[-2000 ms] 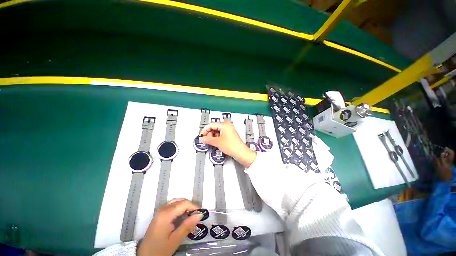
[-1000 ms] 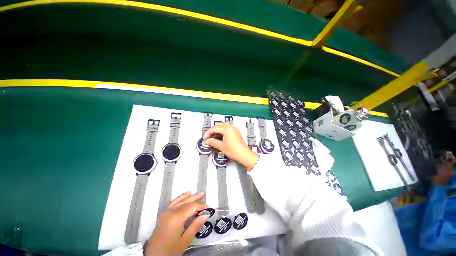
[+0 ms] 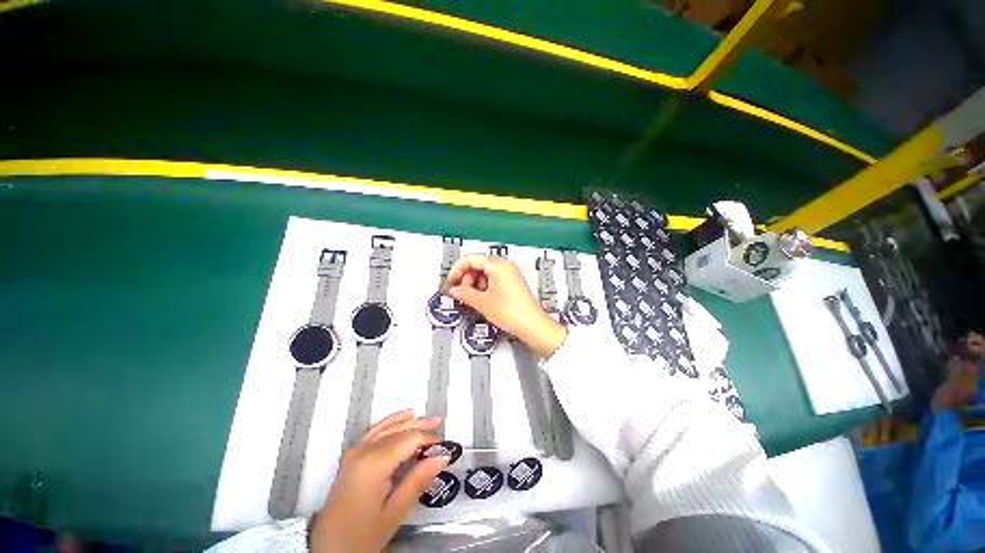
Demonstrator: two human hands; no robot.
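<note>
Several grey-strapped watches lie in a row on a white paper sheet [image 3: 251, 432]. The two left ones, a watch [image 3: 314, 346] and its neighbour [image 3: 372, 323], have plain dark faces. My right hand [image 3: 499, 299] is at the upper rim of the third watch [image 3: 444, 311], whose face bears a printed disc; its thumb and forefinger are together, and whether they pinch anything is hidden. The watch beside it [image 3: 480, 336] also bears a disc. My left hand [image 3: 378, 481] holds a clear sticker sheet with black printed discs [image 3: 483, 482] at the paper's near edge.
A long stack of sticker sheets [image 3: 639, 281] lies right of the paper. A white box [image 3: 731, 265] with tissue and round items stands by the yellow post [image 3: 864, 178]. Further right, two watches [image 3: 853, 335] lie on another white sheet. A person's blue sleeve [image 3: 950, 475] is at the far right.
My right hand's fingertips have shifted slightly up from the third watch's face to its upper rim. My left hand and the sticker sheet have moved only a little.
</note>
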